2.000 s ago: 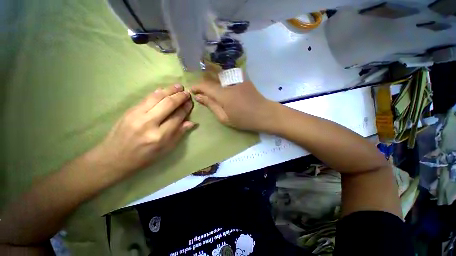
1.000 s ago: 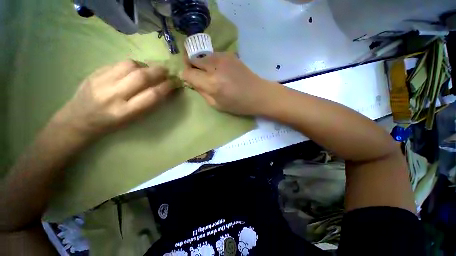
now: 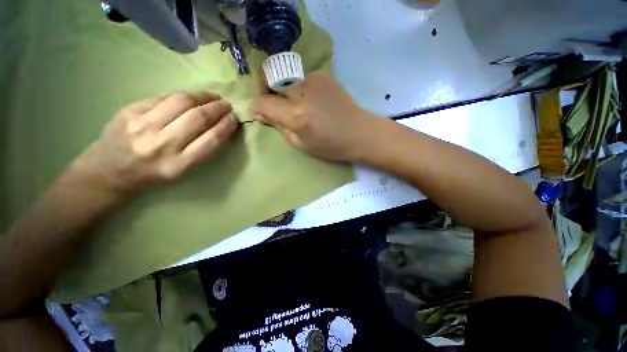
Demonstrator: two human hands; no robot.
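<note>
A large olive-green garment panel [image 3: 227, 192] lies over the left of the white machine table, under the sewing machine head [image 3: 161, 20]. My left hand [image 3: 168, 137] lies on the panel with its fingertips on the cloth. My right hand [image 3: 313, 117] has its thumb and fingers pinched on the cloth just right of them. A short dark line [image 3: 246, 122] shows in the cloth between the fingertips. The metal presser foot and needle area [image 3: 238, 58] is just above them, with cloth under it. A white ribbed knob [image 3: 283, 70] is above my right fingers.
The white machine bed [image 3: 385, 55] extends to the right. A yellow-orange holder [image 3: 549, 134] and folded olive strips [image 3: 590, 124] are at the table's right end. Cloth pieces [image 3: 426, 258] lie beyond the front edge, beside my lap. A worn spot [image 3: 278, 220] marks the table edge.
The view has shifted, so the machine head appears higher and further left than at first. The left fingers have drawn slightly apart from the right ones, and the dark line now shows between them.
</note>
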